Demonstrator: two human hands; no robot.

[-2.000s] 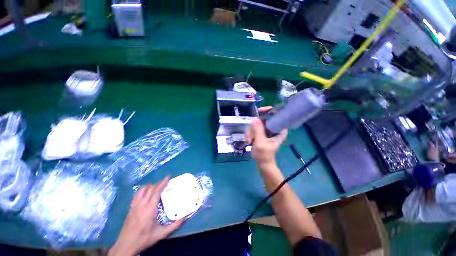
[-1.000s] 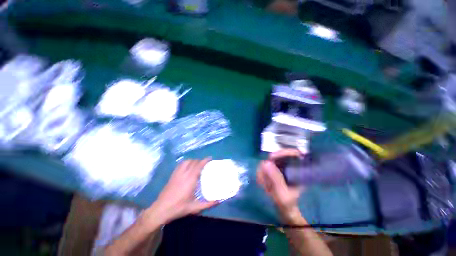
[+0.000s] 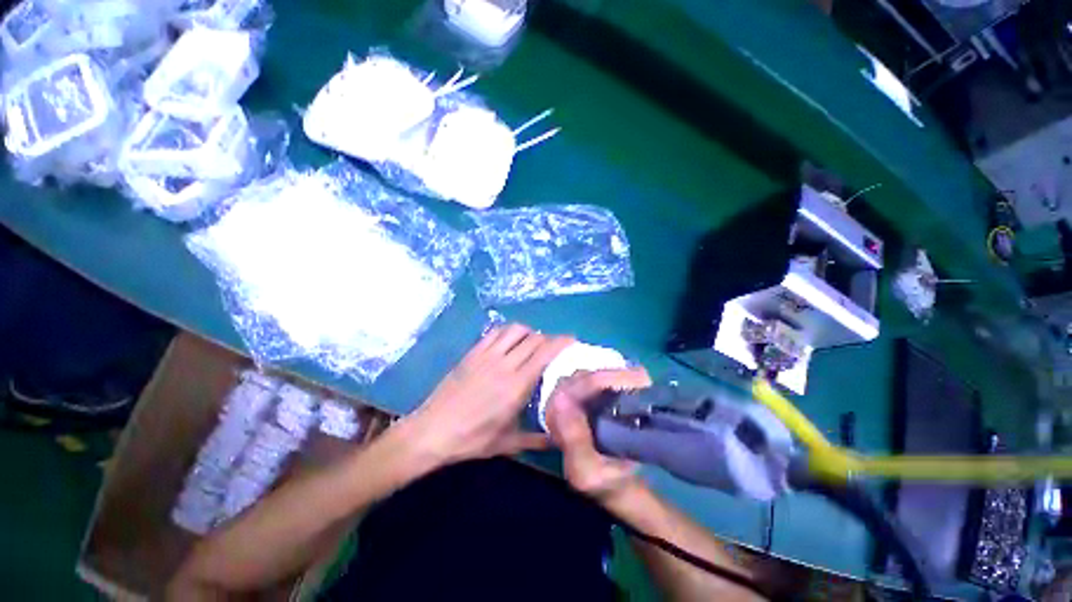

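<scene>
My right hand (image 3: pixel 594 429) is closed around the front of the grey electric screwdriver (image 3: pixel 694 441), whose body points right toward the yellow strap. Its tip is at the white housing (image 3: pixel 576 370) and is hidden by my fingers. My left hand (image 3: pixel 500 388) holds the same housing from the left, at the bench edge. A bit of clear plastic shows beside the housing. Much of the housing is covered by both hands.
The screw feeder (image 3: pixel 811 282) stands to the right. Bagged white parts (image 3: pixel 329 271), two pronged white units (image 3: pixel 406 124) and an empty-looking clear bag (image 3: pixel 553 253) lie left and ahead. A cardboard box (image 3: pixel 141 470) is below the edge. A black tray (image 3: pixel 935 447) is at far right.
The screwdriver has moved from near the feeder to the housing, and my two hands have come together there. The camera view has turned, so the bench appears more tilted.
</scene>
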